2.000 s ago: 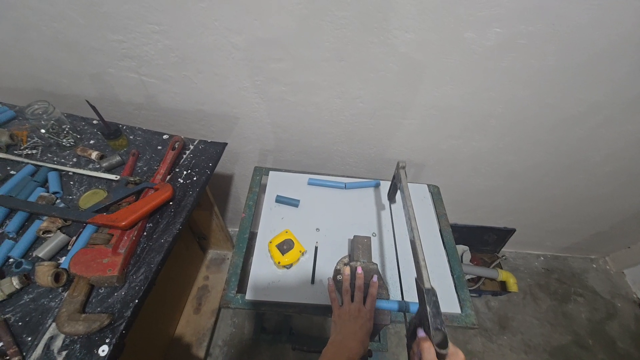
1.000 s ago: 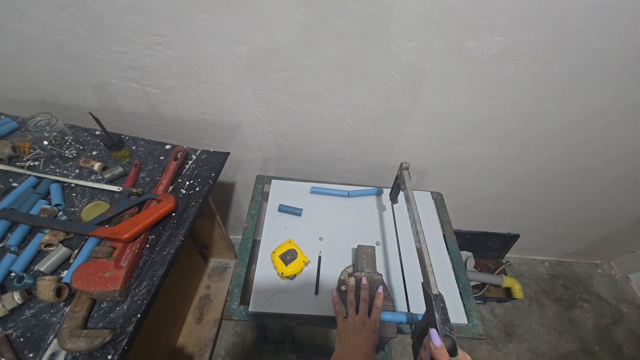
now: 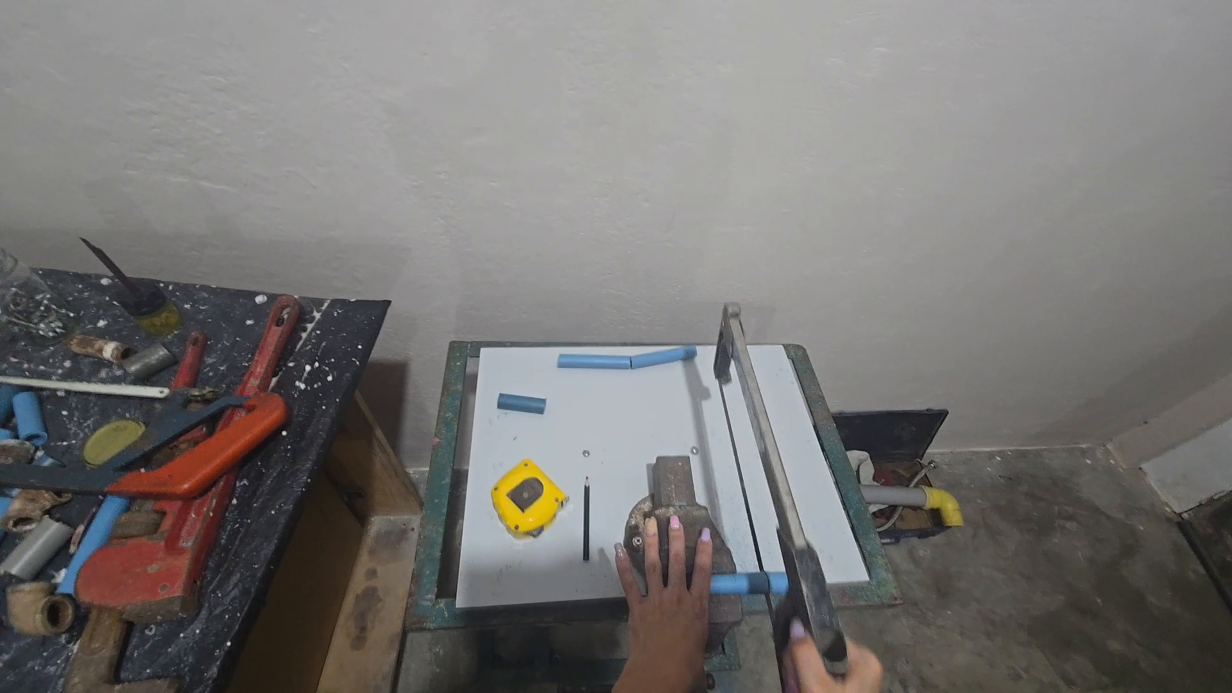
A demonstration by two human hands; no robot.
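Observation:
My left hand (image 3: 669, 602) lies with fingers spread on top of a rusty bench vise (image 3: 677, 491). A blue plastic pipe (image 3: 736, 583) sticks out to the right from the vise, with a darker band near its end. Closed around the handle of a hacksaw (image 3: 770, 443) is my right hand (image 3: 828, 664); the saw's blade crosses the pipe at the dark band, its frame pointing away from me. On the white board left of the vise are a dark pencil (image 3: 586, 520) and a yellow tape measure (image 3: 528, 498). Short blue pipe pieces (image 3: 521, 403) lie farther back.
The white board sits in a green metal table frame (image 3: 435, 481). At left, a dark workbench (image 3: 337, 356) holds a red pipe wrench (image 3: 144, 573), an orange-handled hacksaw (image 3: 207, 462) and pipe fittings. An open toolbox (image 3: 895, 433) stands on the floor at right, against the wall.
The hacksaw stays across the pipe, its handle and my right hand a little nearer to me than a second ago. My left hand remains on the vise. The view has shifted slightly.

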